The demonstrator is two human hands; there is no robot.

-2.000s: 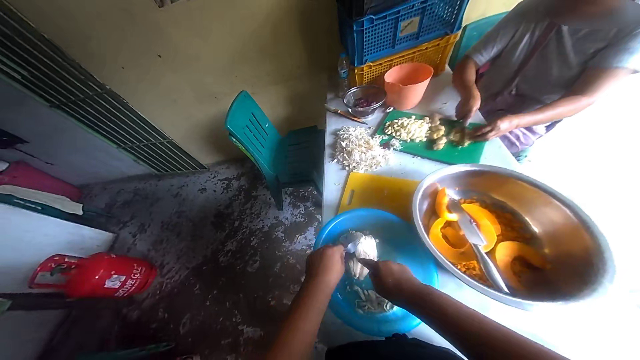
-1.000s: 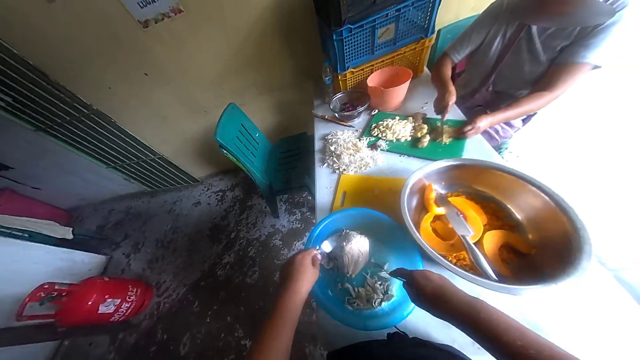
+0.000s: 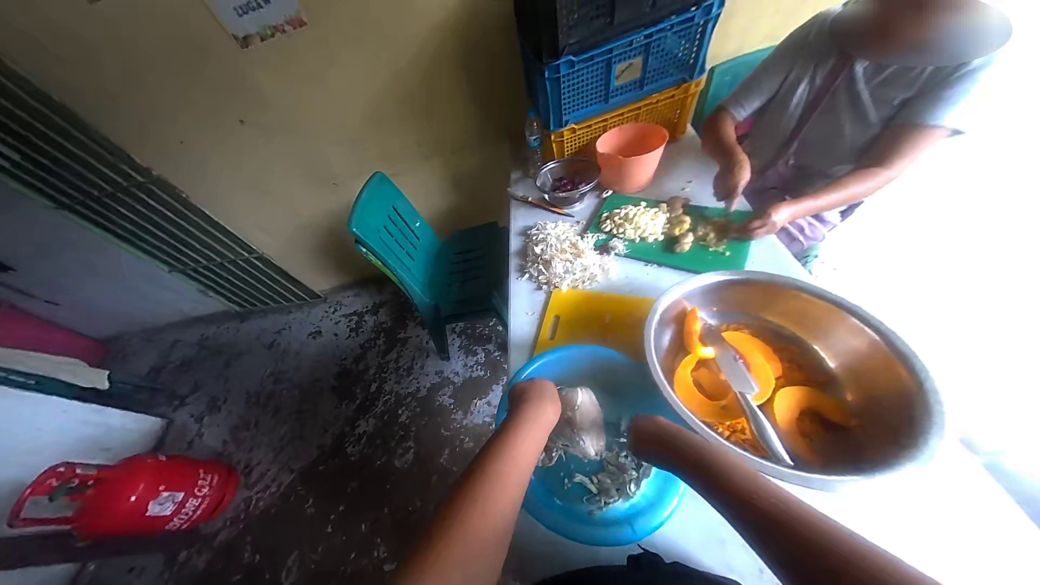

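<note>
A light-blue plastic basin (image 3: 605, 532) stands at the table's near edge. Over its left side, my left hand (image 3: 536, 400) is closed on a pale greyish food piece (image 3: 581, 424), whose exact kind I cannot tell. Thin greyish shreds (image 3: 613, 479) lie in the basin below. My right hand (image 3: 650, 435) is curled over the basin's right side, near the shreds; its fingers and anything in them are hidden. To the right, a large metal bowl (image 3: 886, 357) holds cut squash pieces (image 3: 703, 386) and a knife with a metal handle (image 3: 764, 426).
Behind the basin lie a yellow cutting board (image 3: 597, 319) and a heap of white shreds (image 3: 565, 253). Across the table, a person's hands work at a green cutting board (image 3: 686, 256) with pale chopped pieces. A green plastic chair (image 3: 398, 236) and red gas cylinder (image 3: 162, 496) stand left.
One second ago my hands were farther apart, with a dark implement showing at my right hand. Now the hands are closer together and the implement is out of sight.
</note>
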